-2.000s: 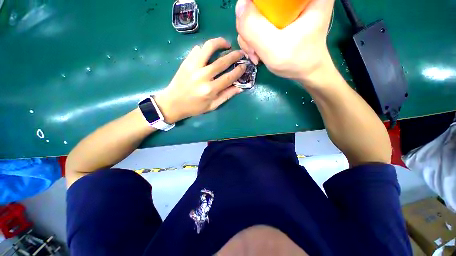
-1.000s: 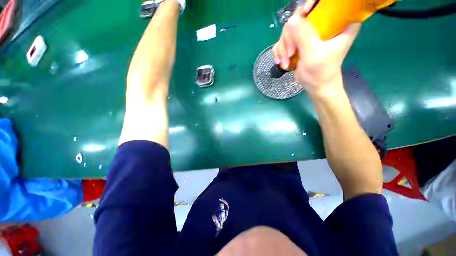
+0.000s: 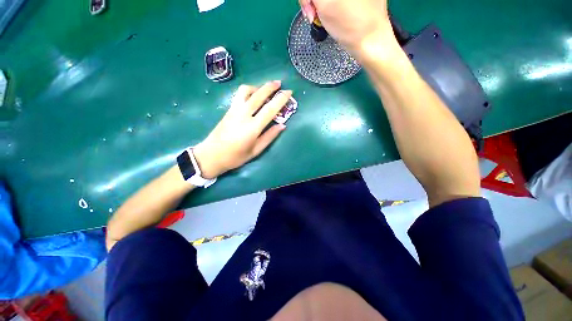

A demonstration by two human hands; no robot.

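Observation:
My left hand holds a small watch-like unit with its fingertips on the green bench, partly covering it. My right hand is at the top edge, closed around the electric screwdriver; its black nose and a bit of orange show, the rest is hidden or cut off. The nose is over the round perforated screw tray, whose upper part is partly covered by the hand. Another watch-like unit lies loose left of the tray.
A black power box lies right of the tray. A further unit and a white slip are at the top edge. Small screws and a white ring lie at the left. People's sleeves show at both sides, with a red stool at right.
My left hand has come back from the top edge and now holds a unit near the middle. My right hand still has the screwdriver at the tray. The view has shifted.

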